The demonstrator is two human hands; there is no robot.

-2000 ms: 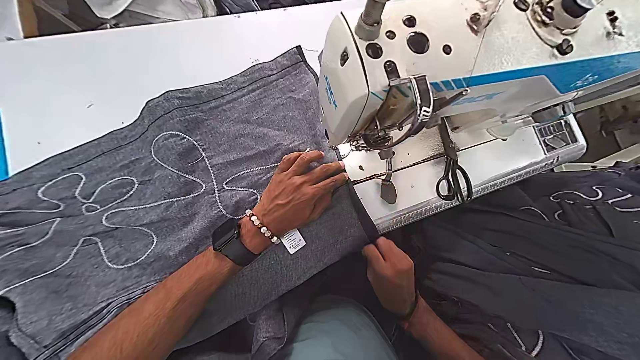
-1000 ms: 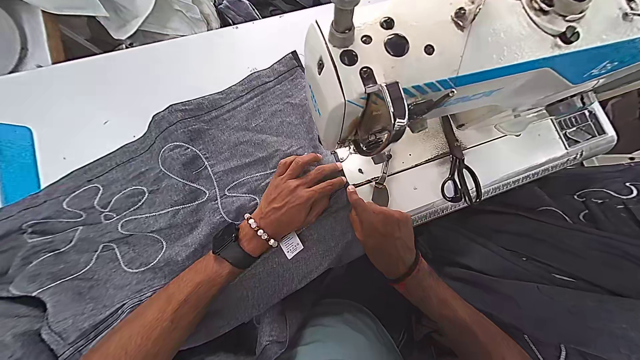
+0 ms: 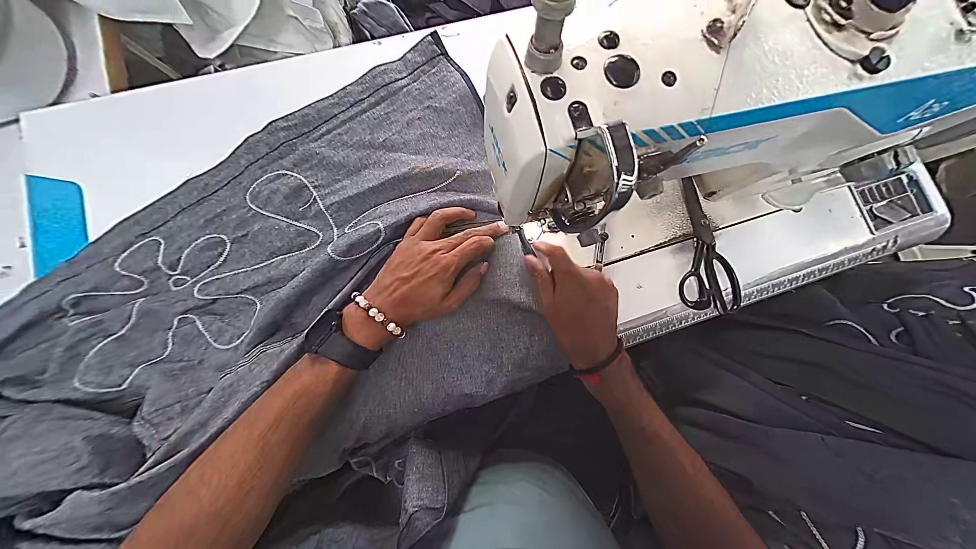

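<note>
Grey fabric with pale looping embroidery (image 3: 457, 358) lies across the white table and under the head of a sewing machine (image 3: 526, 130). My left hand (image 3: 431, 274), with a beaded bracelet and a dark watch at the wrist, rests palm down on the cloth, its fingers spread and fingertips close to the presser foot area (image 3: 522, 229). Just right of the needle area, my right hand (image 3: 576, 305) pinches the fabric's edge between thumb and forefinger. The needle itself is hard to make out.
Black-handled scissors (image 3: 709, 278) lie on the machine bed (image 3: 663, 282), right of my right hand. Dark embroidered fabric (image 3: 823, 396) is heaped at the lower right. Pale cloth pieces (image 3: 259, 27) are piled beyond the white table (image 3: 152, 145). A ruler strip (image 3: 778, 282) runs along the bed's front edge.
My right hand has moved up from the cloth's lower edge to beside the needle area. The cloth under my left hand has shifted and folded, and the tag near the bracelet no longer shows.
</note>
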